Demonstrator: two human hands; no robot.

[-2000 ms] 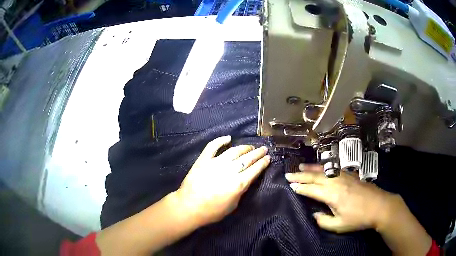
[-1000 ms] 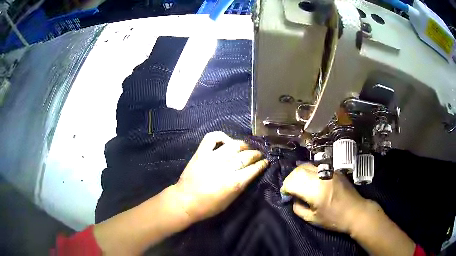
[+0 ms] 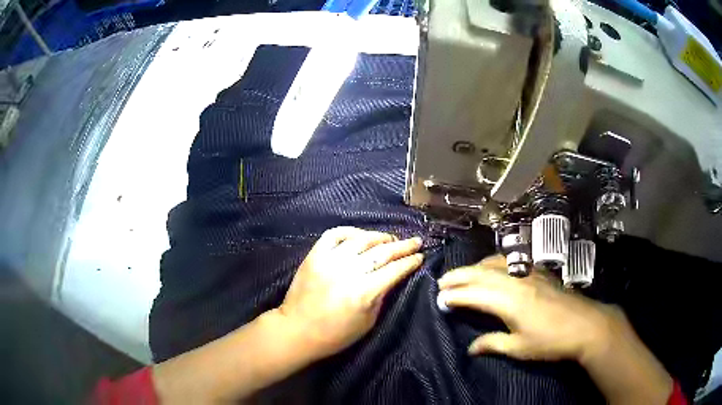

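Observation:
A dark ribbed garment [image 3: 229,245] lies spread under the cream-white sewing machine head [image 3: 467,103]. A yellow stitch line marks its left part. My left hand [image 3: 340,277] lies on the cloth left of the presser foot area [image 3: 447,225], fingertips close to it, holding nothing. My right hand [image 3: 530,312] rests on the cloth below the tension knobs [image 3: 550,240], fingers extended and thumb apart, not closed on anything. Cloth is bunched into folds between the hands. The needle and the exact stitching point are hidden or too dark to tell.
The white paddle-shaped lamp [image 3: 313,103] hangs over the garment, left of the head. The white machine table [image 3: 119,213] has a worn grey surface [image 3: 47,174] at its left. A white box with a yellow label [image 3: 697,59] sits at the upper right. Blue crates show behind.
My right hand has opened from a curled grip on the cloth and its fingers are extended. My left hand's fingers lie flatter. The cloth folds by the hands have changed shape.

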